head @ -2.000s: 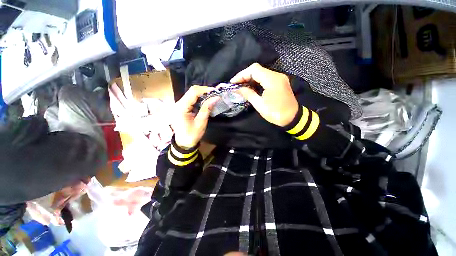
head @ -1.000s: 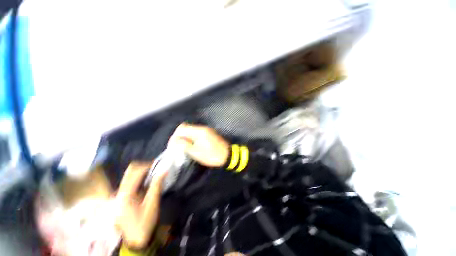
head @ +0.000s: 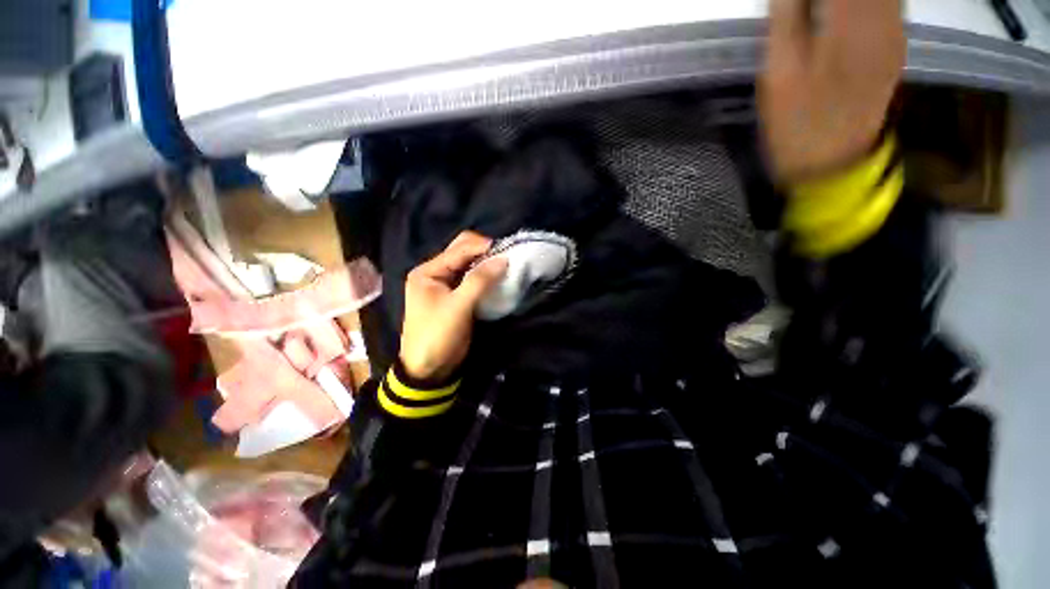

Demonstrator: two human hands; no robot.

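Observation:
A small round garment section (head: 532, 262) has a pale grey-white centre and a black-and-white flecked rim. My left hand (head: 440, 308) pinches its left edge between thumb and fingers, over bunched black fabric (head: 518, 178) on my lap. My right hand (head: 831, 86) is away from it, raised at the white table's front edge at upper right. It is blurred and its fingertips are cut off by the top of the picture, so I cannot tell whether it holds anything.
The white table (head: 461, 46) with a ruler scale spans the top. A small dark object (head: 1007, 17) lies on it at far right. Speckled fabric (head: 679, 184) hangs behind the work. A cardboard box (head: 305, 230) of pink and white pieces stands left. A person's dark sleeve (head: 81, 380) is at far left.
My right hand has let go of the garment section and moved up and right to the table edge. My left hand still holds the section. The view swung and came back.

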